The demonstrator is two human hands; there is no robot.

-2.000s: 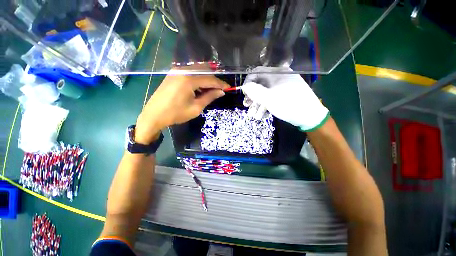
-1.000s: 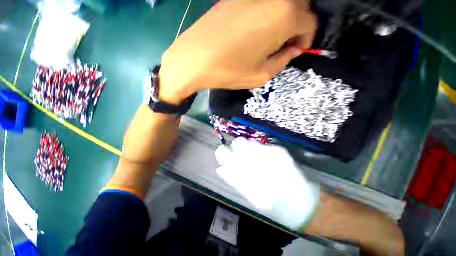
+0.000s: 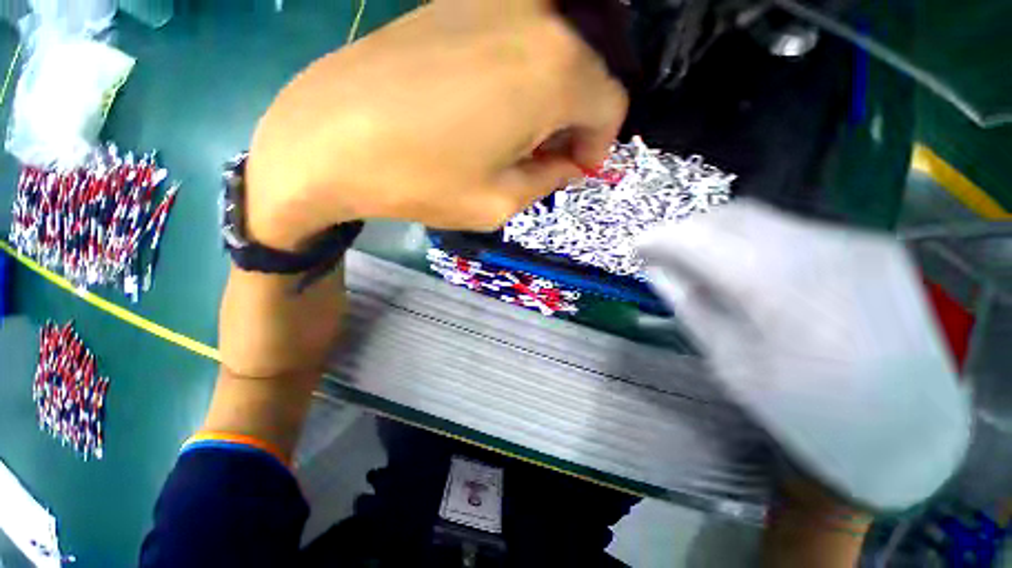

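My bare left hand (image 3: 444, 122), with a dark watch, is closed on a red wire lead (image 3: 600, 173) over the heap of small white pieces (image 3: 605, 222). Only a short red part of the lead shows past the fingers. My gloved right hand (image 3: 799, 333) is blurred, with its fingertips at the right side of the heap; whether it holds a piece cannot be told. The black tray has a blue strip (image 3: 533, 270) on its near edge. A pile of red, white and black leads (image 3: 505, 284) lies in front of the tray.
The grey ribbed panel (image 3: 499, 361) lies nearest my body. Two lead piles (image 3: 89, 222) sit on the green surface at left, below a whitish plastic bag (image 3: 64, 94). Dark machine parts (image 3: 710, 44) stand behind the tray. A red bin (image 3: 949, 320) is partly hidden at right.
My right hand has moved from the ribbed panel up to the heap's right side. My left hand has shifted left and down in view, its lead now over the heap. The view has shifted.
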